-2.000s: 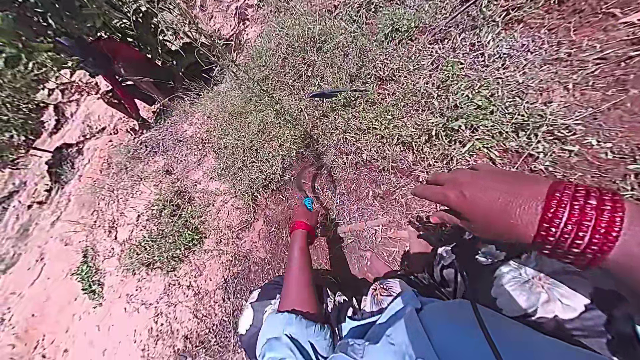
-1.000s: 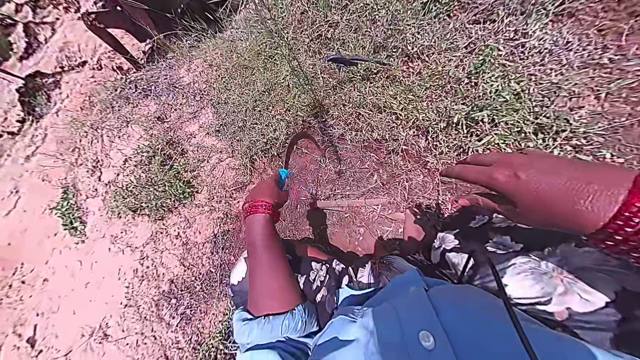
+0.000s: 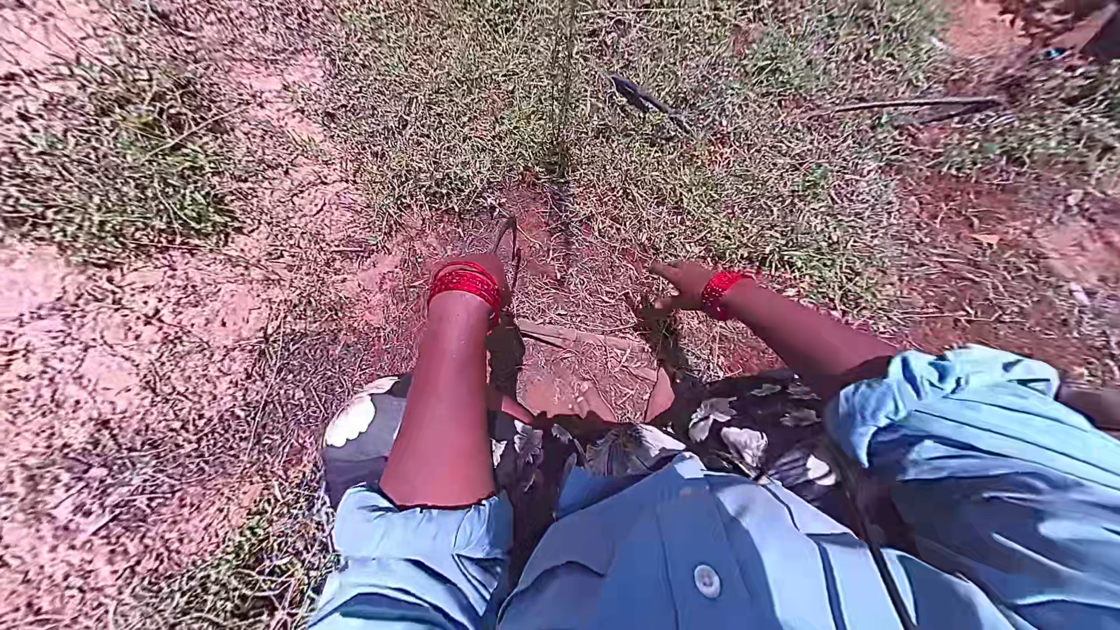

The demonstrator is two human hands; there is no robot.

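My left hand, with red bangles at the wrist, is closed on a sickle; its dark curved blade shows just beyond the fingers, over bare reddish soil. The handle is hidden in the hand. My right hand, also with red bangles, reaches over the dry grass clippings to the right, fingers apart and holding nothing. A thin stick lies on the soil between the hands and my feet. Short grass grows ahead of both hands.
A dark, narrow object lies on the grass ahead. Farther right is a long thin stick. A green clump of grass stands on pinkish soil at the left. My floral skirt covers my knees close below the hands.
My right hand has moved down toward the ground in front of me. The left hand still grips the sickle, whose blade shows less now. The view has shifted to the right.
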